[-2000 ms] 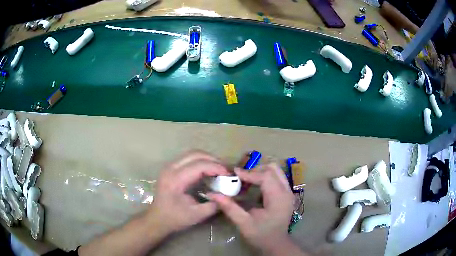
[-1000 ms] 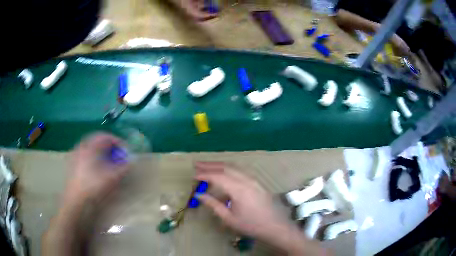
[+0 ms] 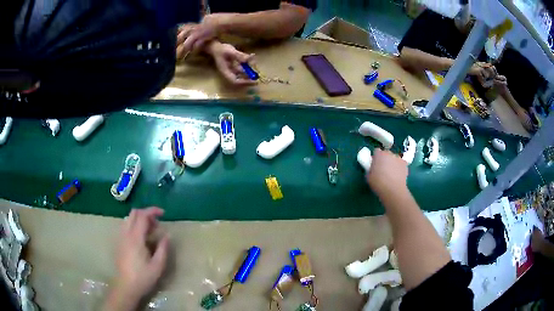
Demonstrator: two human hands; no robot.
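Observation:
My right hand (image 3: pixel 389 173) reaches over the green belt, its fingers closed on a white housing shell (image 3: pixel 364 158); the fingertips are partly hidden. My left hand (image 3: pixel 143 252) is over the bench near the belt's edge, empty, fingers apart. A part-filled housing (image 3: pixel 126 177) with blue and green inside lies on the belt beyond my left hand. On the bench between my hands lie a blue battery (image 3: pixel 248 264) wired to a green board (image 3: pixel 211 299), and two battery assemblies with tan faces, one left (image 3: pixel 282 279) and one right (image 3: pixel 302 267).
Belt: a second part-filled housing (image 3: pixel 227 133), loose battery (image 3: pixel 318 140), white shells (image 3: pixel 276 143), yellow piece (image 3: pixel 274 187). Bench: shell pile at left (image 3: pixel 15 243), shells at right (image 3: pixel 379 280). People's hands (image 3: pixel 234 64) and a dark head are across the belt; a metal post (image 3: pixel 455 79) stands right.
The view has shifted. My left hand has let go of the part-filled housing, now on the belt. My right hand has moved from the bench batteries to the belt and taken the shell from beside a battery.

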